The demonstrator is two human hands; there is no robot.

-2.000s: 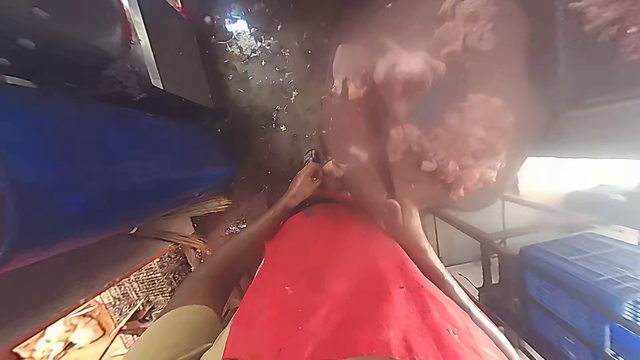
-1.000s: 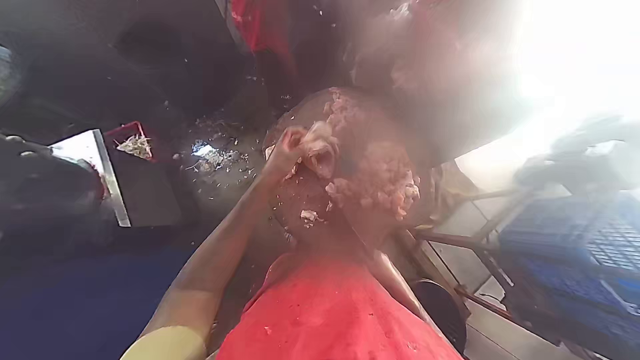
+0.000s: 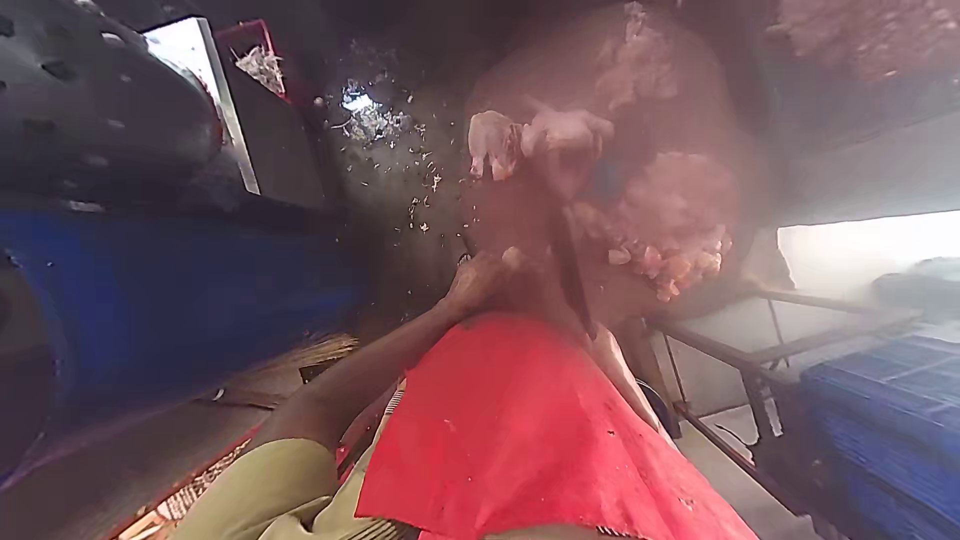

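Through haze, a round work surface [image 3: 510, 214] bears pale raw meat pieces [image 3: 566, 135], apparently poultry, at its far left. A pile of pink meat pieces [image 3: 675, 217] lies at its right. My left hand [image 3: 480, 279] is at the near edge, fingers bent; whether it grips anything is blurred. My right hand [image 3: 600, 341] is low at the right of the red apron [image 3: 517, 420], mostly lost in haze. A long dark blade-like thing [image 3: 571, 274] reaches down to it; the hold on it is unclear.
A blue barrel [image 3: 172, 292] lies at the left below a dark dented drum [image 3: 97, 112]. Scraps [image 3: 375, 120] litter the dark floor. Blue crates [image 3: 892, 420] and a metal frame [image 3: 720, 345] stand at the right. More meat [image 3: 870, 34] is at top right.
One second ago my left hand was up over the round surface with a pale piece of meat; now it is back at the near edge by the apron. The view has shifted.
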